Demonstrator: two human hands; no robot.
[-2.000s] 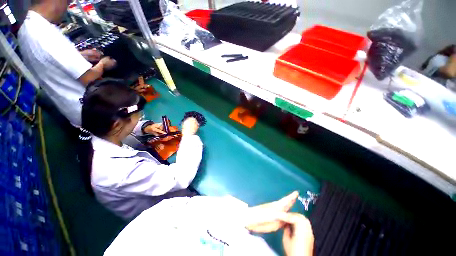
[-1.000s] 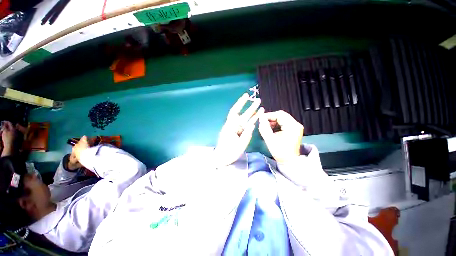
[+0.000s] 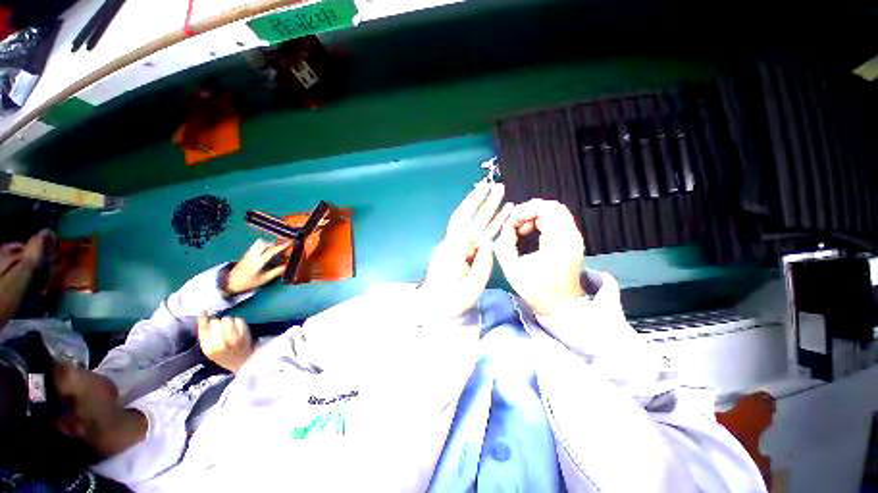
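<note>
My left hand is over the teal bench, palm up, fingers stretched towards small silvery-white metal pieces at the foam tray's edge. My right hand is just right of it, thumb and forefinger tips together close to the left fingers. Anything held in either hand is too small or blurred to tell. The dark ribbed foam tray lies beyond my right hand, with several glossy black bars side by side in its grooves.
At left, a neighbouring worker's hand holds a black Y-shaped assembly at an orange-brown plate. A round pile of small black parts lies beyond. A black and silver box stands at right. A white shelf runs along the far side.
My hands turned from the left to the tray, then stayed nearly in place, fingertips close together. The neighbour's black Y-shaped assembly now shows fully at the orange-brown plate.
</note>
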